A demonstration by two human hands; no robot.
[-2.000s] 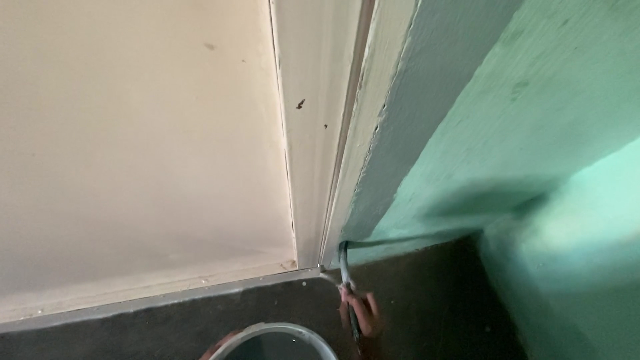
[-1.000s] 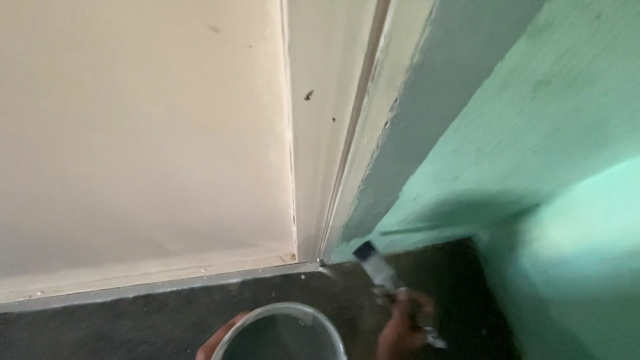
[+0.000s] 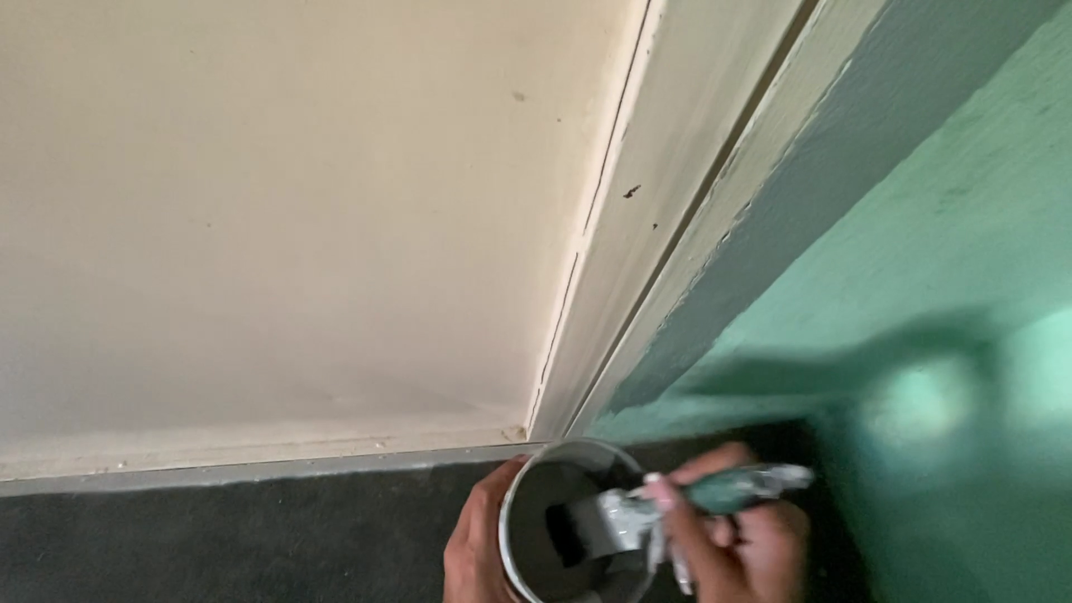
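Note:
My left hand point(image 3: 479, 536) is wrapped around the left side of a round container point(image 3: 512, 544) with a pale rim, at the bottom middle of the head view. Dark grey paint appears to lie inside. My right hand point(image 3: 733, 536) grips a paintbrush point(image 3: 729, 490) with a green, paint-smeared handle. The brush's metal band is streaked with white, and its dark bristles are over or in the container; whether they touch the paint cannot be told.
A cream door panel point(image 3: 335, 218) stands at left, beside a chipped door frame point(image 3: 624, 260). A grey painted band point(image 3: 837, 167) runs along the green wall point(image 3: 946, 226). Below is the dark floor point(image 3: 209, 544); another green wall surface point(image 3: 971, 519) rises at right.
The brush in my right hand has left the foot of the wall beside the frame and moved to the container. My left hand and the container show more fully. The view has shifted.

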